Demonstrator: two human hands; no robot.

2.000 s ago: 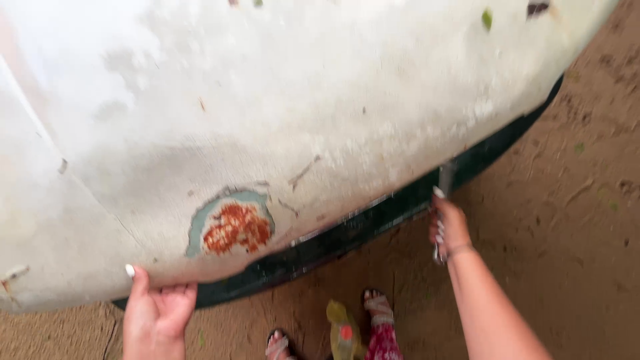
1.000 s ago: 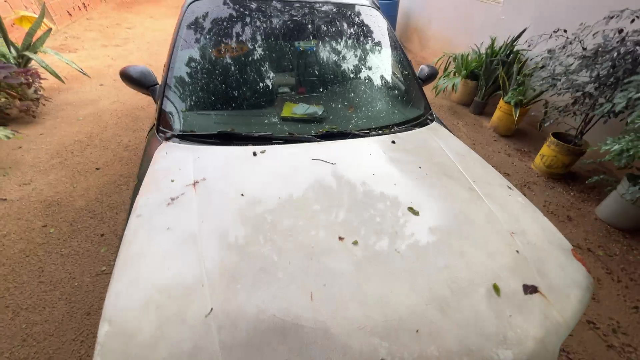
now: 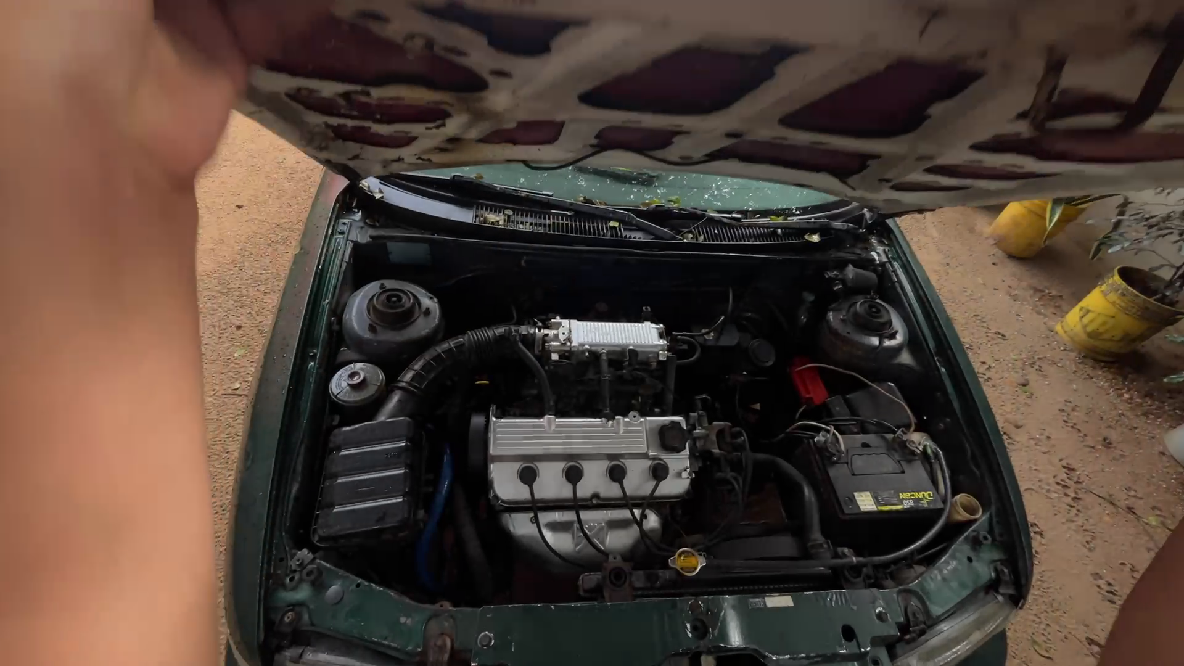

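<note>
My left hand [image 3: 190,88], blurred and close at the upper left, is at the edge of the raised car hood [image 3: 560,69] and holds it up; its fingertips are hard to make out. My right hand is out of view; only a bit of skin shows at the lower right edge. Under the hood lie the engine with its silver valve cover [image 3: 569,453], spark plug leads, a ribbed black air intake hose [image 3: 444,356], a black air filter box [image 3: 367,481], a black car battery [image 3: 874,472] with a red terminal cover [image 3: 808,381], and a yellow-topped radiator cap [image 3: 687,561].
The green front crossmember [image 3: 555,629] spans the near side of the engine bay. The windshield [image 3: 638,188] and wipers show beyond it. Yellow plant pots [image 3: 1115,314] stand on the sandy ground [image 3: 1045,398] at the right.
The hood was down one second ago and is now raised, with the engine bay exposed. My left hand is now at the hood's edge on the upper left.
</note>
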